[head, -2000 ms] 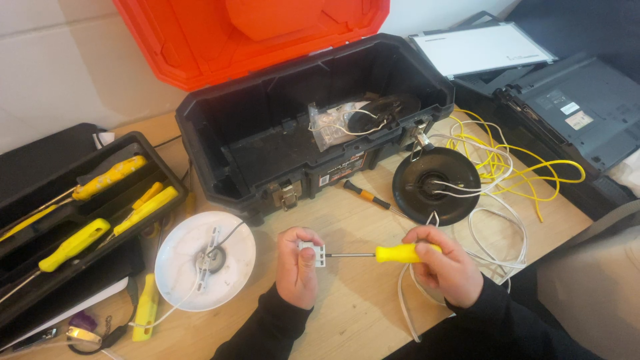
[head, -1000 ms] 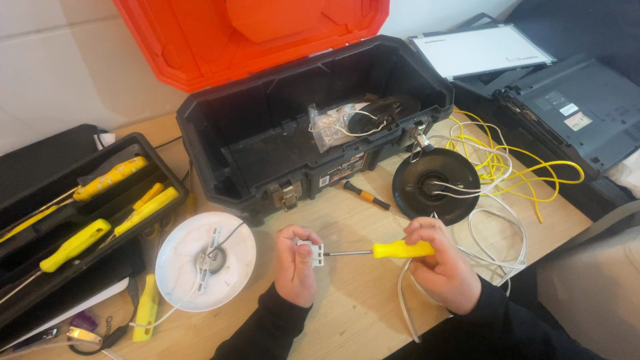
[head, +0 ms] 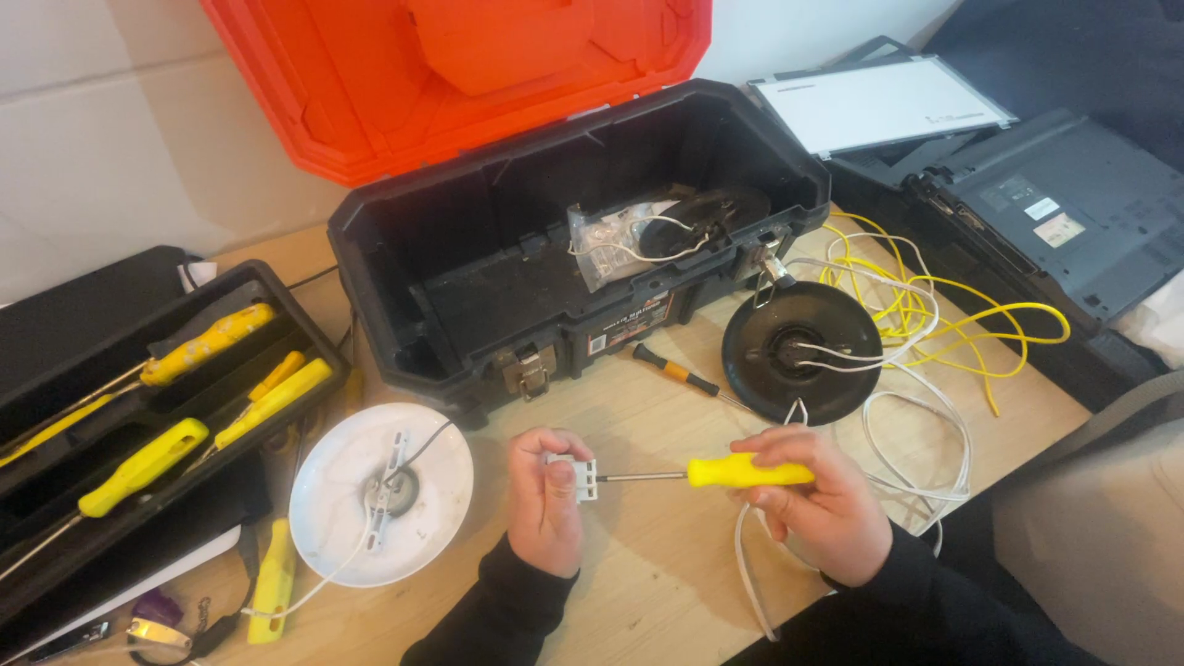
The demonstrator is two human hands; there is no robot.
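Note:
Between thumb and fingers, my left hand [head: 548, 499] grips a small white plastic terminal block [head: 583, 478]. My right hand [head: 823, 499] holds a screwdriver by its yellow handle [head: 745, 472]; its metal shaft points left and the tip meets the block's right side. Whether the tip sits in a screw is too small to tell. Left of my left hand lies a white round lamp base [head: 324, 499] with a metal bracket and wires. A black round lamp base [head: 749, 356] with white wires lies beyond my right hand.
An open black toolbox [head: 453, 361] with a red lid stands behind my hands. A black tray [head: 319, 393] of yellow-handled screwdrivers is at left. A small black-and-orange screwdriver [head: 680, 372], a yellow cable [head: 1008, 308] and an upturned laptop [head: 1082, 213] lie toward the right.

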